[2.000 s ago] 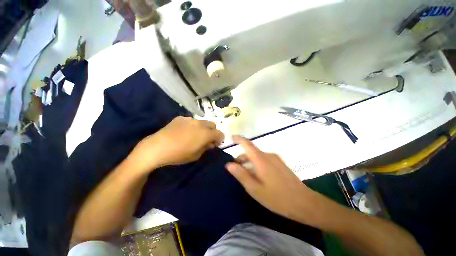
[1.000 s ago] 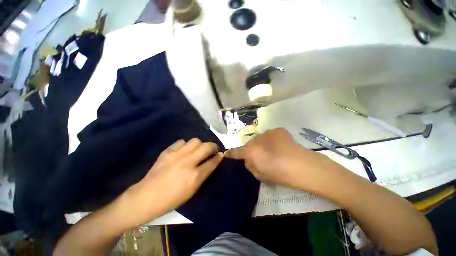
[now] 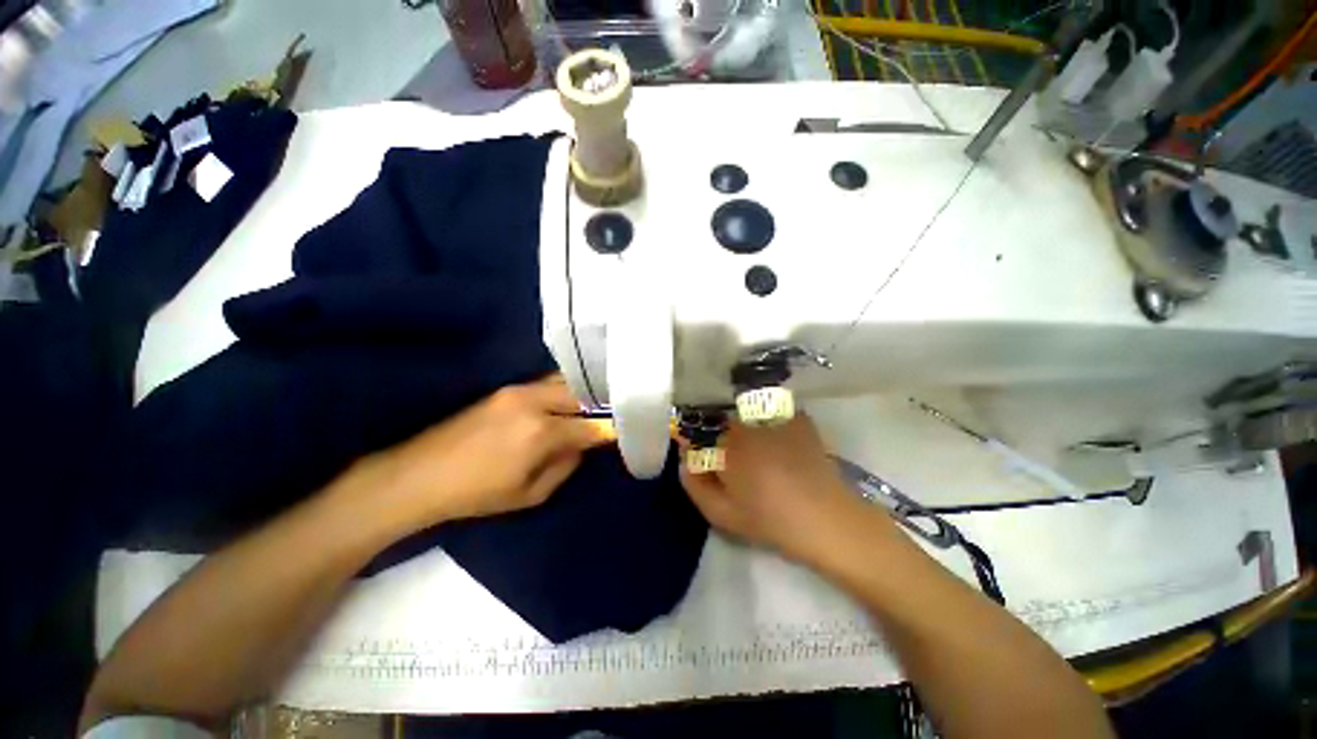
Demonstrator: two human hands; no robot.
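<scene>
The dark navy garment [image 3: 419,347] lies spread on the white table, left of and below the off-white sewing machine head [image 3: 896,260]. My left hand [image 3: 520,440] lies on the cloth with its fingertips at the left of the needle area, partly hidden by the machine's end. My right hand [image 3: 773,477] is at the right of the needle area, its fingers partly behind the dials and presser parts. The machine hides both sets of fingertips, so their grip on the cloth cannot be seen.
Snips [image 3: 903,498] lie right of my right hand, partly behind it. A thin pale tool [image 3: 997,445] lies farther right. A garment stack with tags [image 3: 188,159] is at the far left. A printed ruler scale [image 3: 477,661] runs along the front table edge. A red spool [image 3: 491,41] stands behind.
The view has shifted to show more of the machine's top. Both hands have moved from the cloth in front of the needle to beside the needle area, and the cloth edge has moved with them.
</scene>
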